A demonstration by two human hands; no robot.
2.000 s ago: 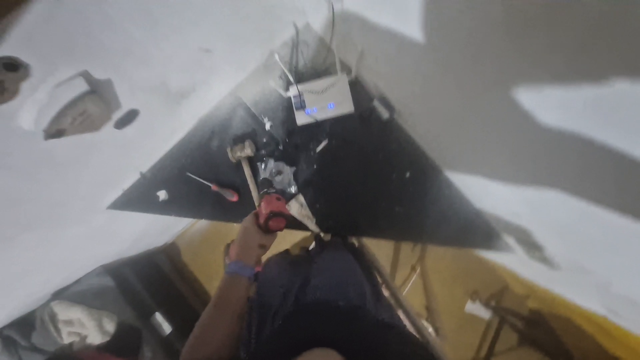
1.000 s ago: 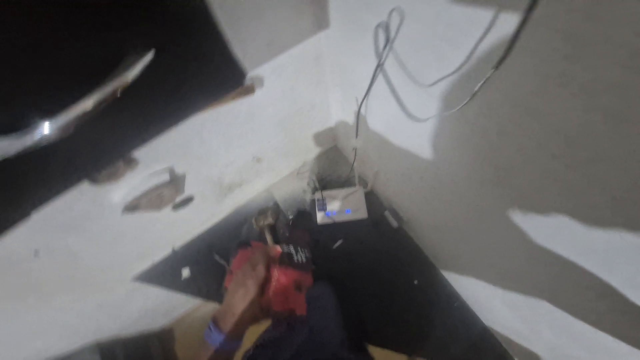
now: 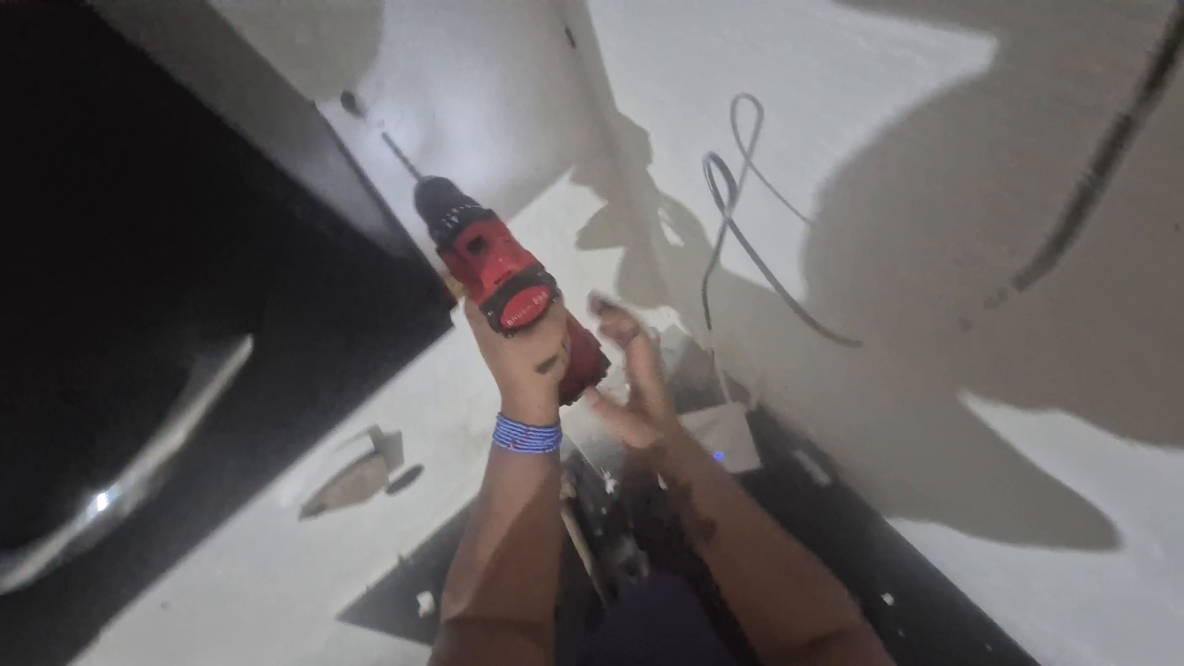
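Observation:
My left hand (image 3: 523, 356), with a blue beaded bracelet at the wrist, grips the handle of a red and black cordless drill (image 3: 495, 264). The drill points up and left, and its bit (image 3: 400, 154) ends close to a lit patch of the white wall (image 3: 462, 83), near a dark hole or spot (image 3: 351, 103). Whether the bit touches the wall cannot be told. My right hand (image 3: 634, 375) is just right of the drill's base, fingers apart and blurred, holding nothing that shows.
A large black panel (image 3: 185, 231) fills the left side. Below, a black corner shelf (image 3: 832, 536) bears a white router (image 3: 726, 439) with a blue light, and small debris. Looped cable (image 3: 731, 213) hangs on the right wall. A recess (image 3: 356, 481) opens in the left wall.
The drill in my left hand has risen from above the shelf to the upper wall. My right hand has come into view beside it. The view has tilted up from the shelf.

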